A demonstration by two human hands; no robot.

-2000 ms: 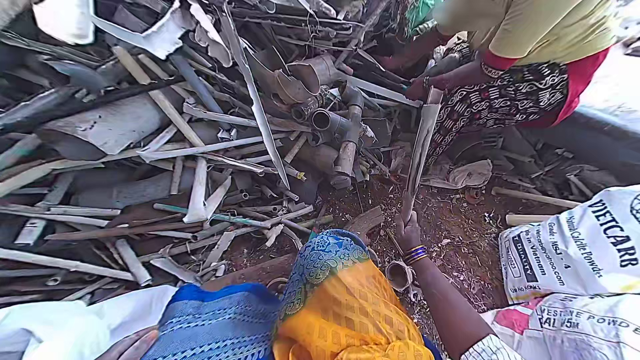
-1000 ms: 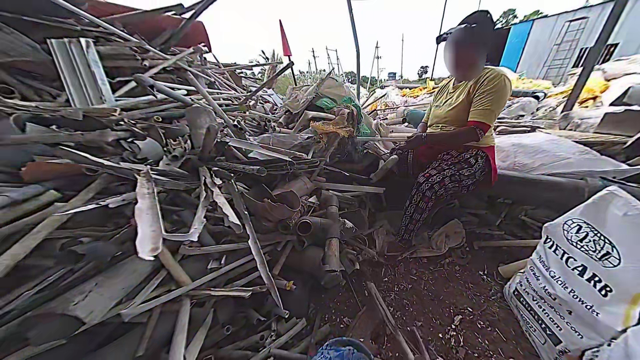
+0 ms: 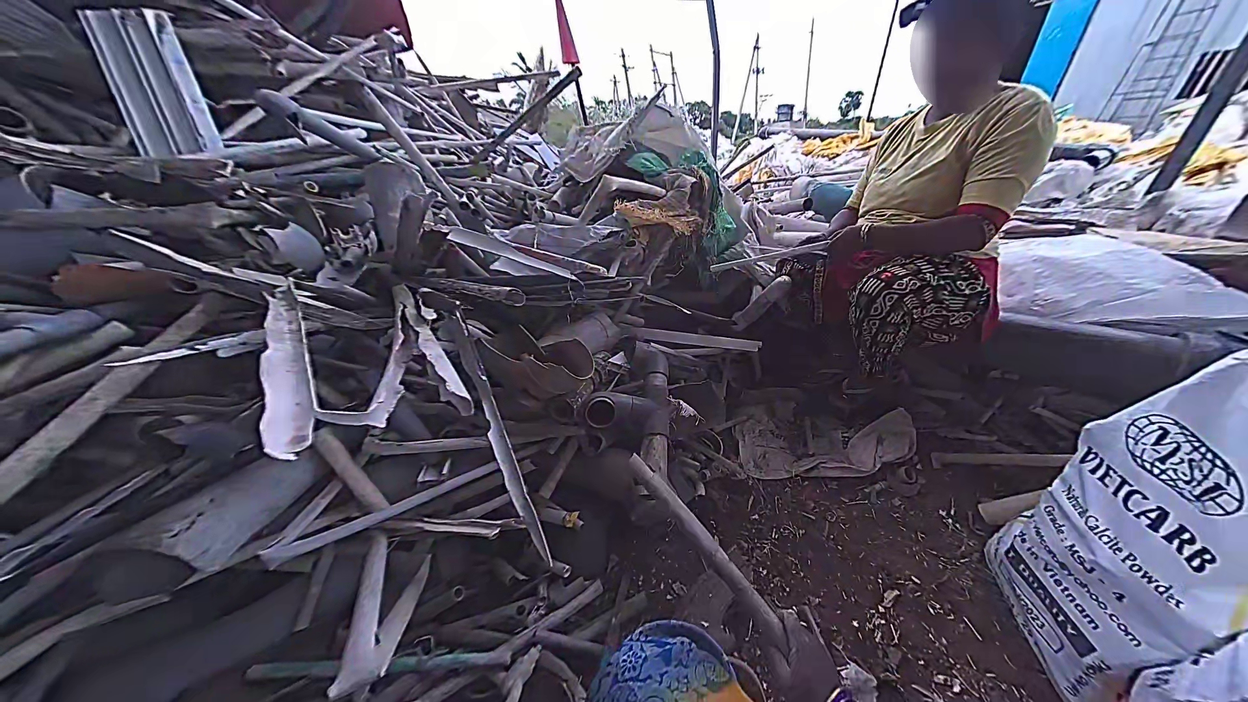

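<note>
At the bottom of the head view, my right hand (image 3: 807,663) is closed around the lower end of a long grey plastic pipe (image 3: 717,556). The pipe slants up and left, its far end beside a grey pipe fitting (image 3: 614,411) at the edge of the scrap pile. Just left of my hand shows patterned blue cloth (image 3: 658,668) over my knee. My left hand is out of view. Broken and split plastic pipes (image 3: 390,526) fill the left side, with a long jagged strip (image 3: 502,439) leaning among them.
A co-worker (image 3: 936,205) sits at the back right with a thin strip (image 3: 770,255) in the hands. A white woven sack (image 3: 1131,526) with printed writing stands at the right. Crumpled sheeting (image 3: 829,444) lies on the brown soil (image 3: 877,565). A large grey pipe (image 3: 1102,356) lies behind the sack.
The wide split piece my right hand held upright two seconds ago is no longer in it; that hand now holds a long pipe. The co-worker now sits more upright. My view has tilted up.
</note>
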